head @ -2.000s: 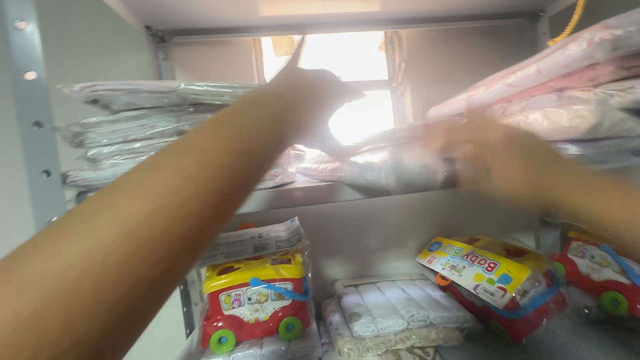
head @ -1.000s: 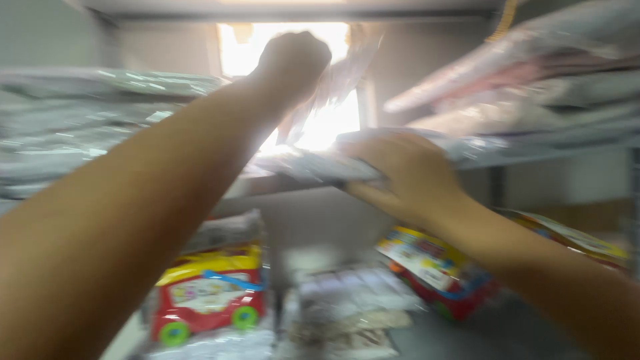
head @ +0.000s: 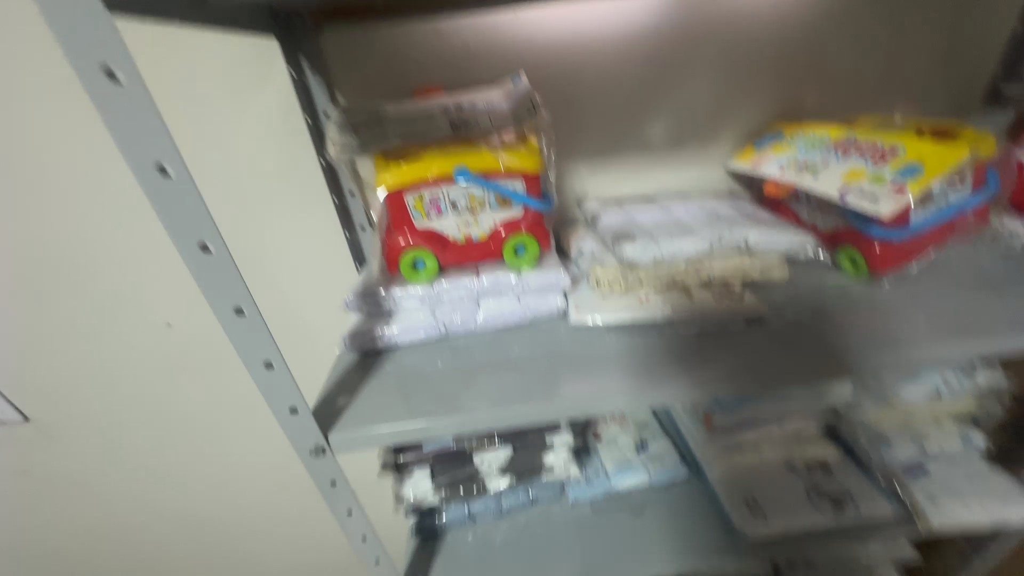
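Neither of my hands shows at this moment. On the middle shelf a red and yellow toy bus (head: 468,216) with green wheels and a blue handle sits in clear plastic on top of packs of folded white cloth (head: 472,308). To its right lies a stack of folded, plastic-wrapped cloths (head: 680,232). Farther right a second red toy bus (head: 920,248) leans at a tilt, with a yellow and white printed card (head: 864,164) on it. The picture is blurred.
A grey perforated metal upright (head: 204,248) runs down the left beside a pale wall (head: 160,384). Below the grey metal shelf (head: 640,376), a lower shelf holds black-and-white patterned folded cloth (head: 496,460), light blue packs (head: 632,456) and flat wrapped packs (head: 800,480).
Both hands, raised at the upper shelf in the earlier frames with the left lifting a plastic-wrapped pack, are out of view now. The view has swung down to the lower shelves.
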